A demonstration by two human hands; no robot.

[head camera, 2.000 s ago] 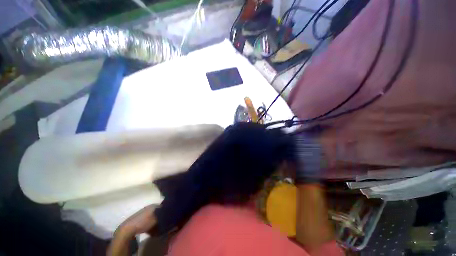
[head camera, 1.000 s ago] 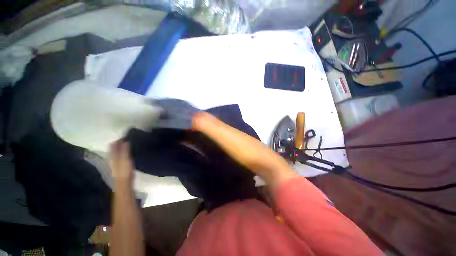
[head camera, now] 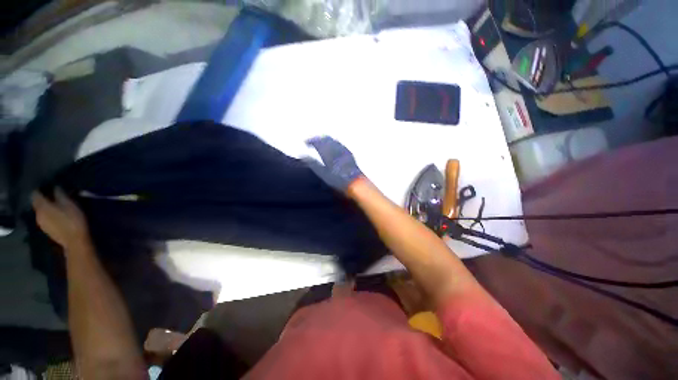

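Note:
A dark garment (head camera: 223, 193) lies lengthwise over the off-white padded board (head camera: 111, 137), covering most of it; the board's rounded end shows at the left. My bare left hand (head camera: 61, 217) grips the garment's left end, slightly blurred. My right hand (head camera: 336, 163), in a grey-blue knit glove with an orange cuff, is at the garment's upper edge towards the right, fingers apart. A steam iron (head camera: 427, 194) with an orange-tan handle stands on the white table (head camera: 342, 82), right of my right hand.
A dark flat rectangle (head camera: 427, 102) lies on the table. Black lines (head camera: 580, 216) run right from the iron past a pink curtain (head camera: 595, 252). A blue bar (head camera: 227, 67) is behind the board. Dark cloth (head camera: 111, 297) hangs at the left; tools and containers crowd the upper right.
The garment has been drawn left and spread along the board. My left hand has moved far left with its end. My gloved right hand has moved right, away from the board's middle.

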